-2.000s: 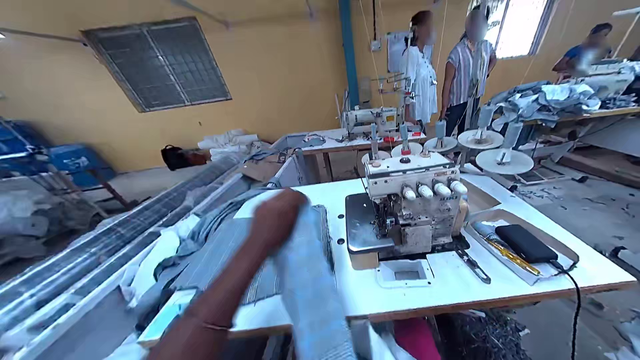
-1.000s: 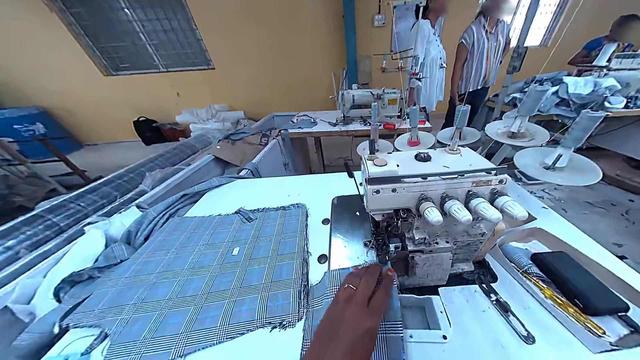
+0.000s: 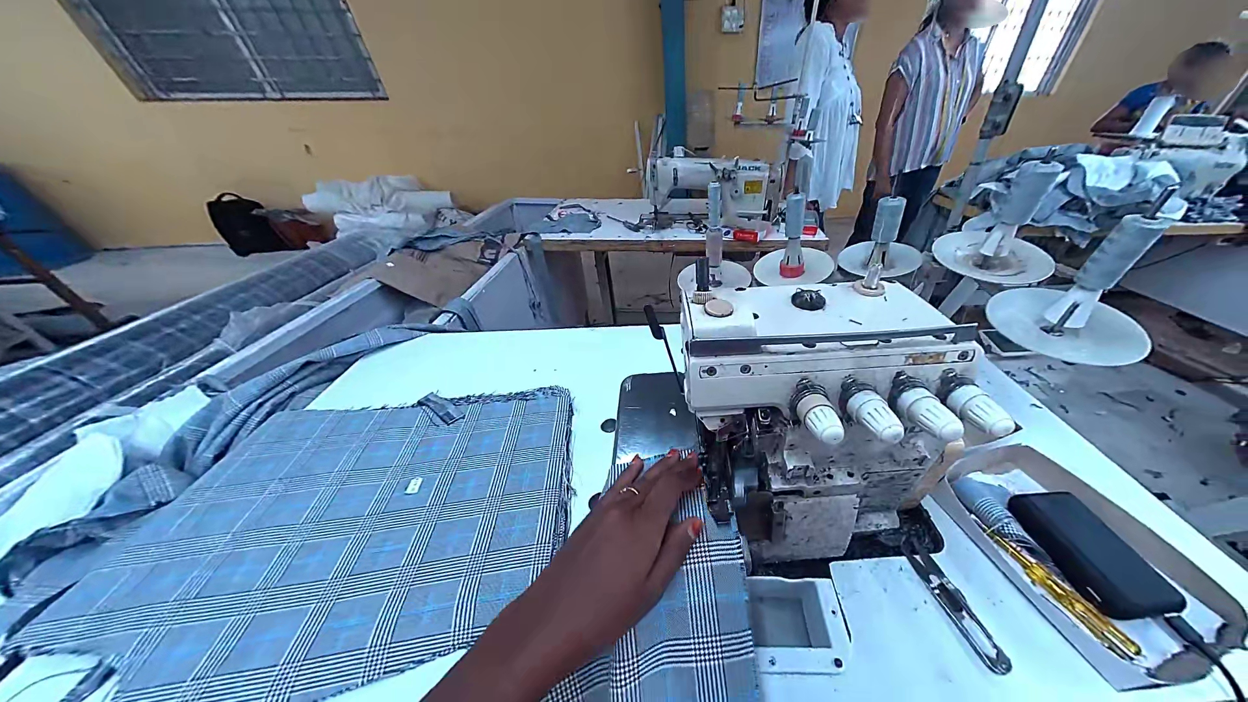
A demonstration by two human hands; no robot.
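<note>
My left hand (image 3: pixel 634 536) lies palm down on a narrow plaid cloth piece (image 3: pixel 697 624), its fingertips beside the presser-foot area of a white overlock sewing machine (image 3: pixel 829 341). The cloth's far end rests on the machine's metal plate (image 3: pixel 651 419); its near end runs off the bottom of the view. My right hand is not in view. Left of my left hand, larger plaid cloth panels (image 3: pixel 341 546) are spread on the white table, with a small white tag (image 3: pixel 413 486) and a cloth scrap (image 3: pixel 441 409) on top.
Right of the machine lie metal thread snips (image 3: pixel 955 609) and an open tray (image 3: pixel 1204 595) holding a black phone-like device (image 3: pixel 1097 554). Thread cones on round holders (image 3: pixel 1068 327) stand behind. A cloth-filled trough (image 3: pixel 331 336) borders the left. People (image 3: pixel 926 107) are beyond another sewing machine (image 3: pixel 712 185).
Two seconds ago my left hand was over the cloth panels with a cloth piece hanging near it; now it rests on cloth at the machine. The view has moved closer to the table.
</note>
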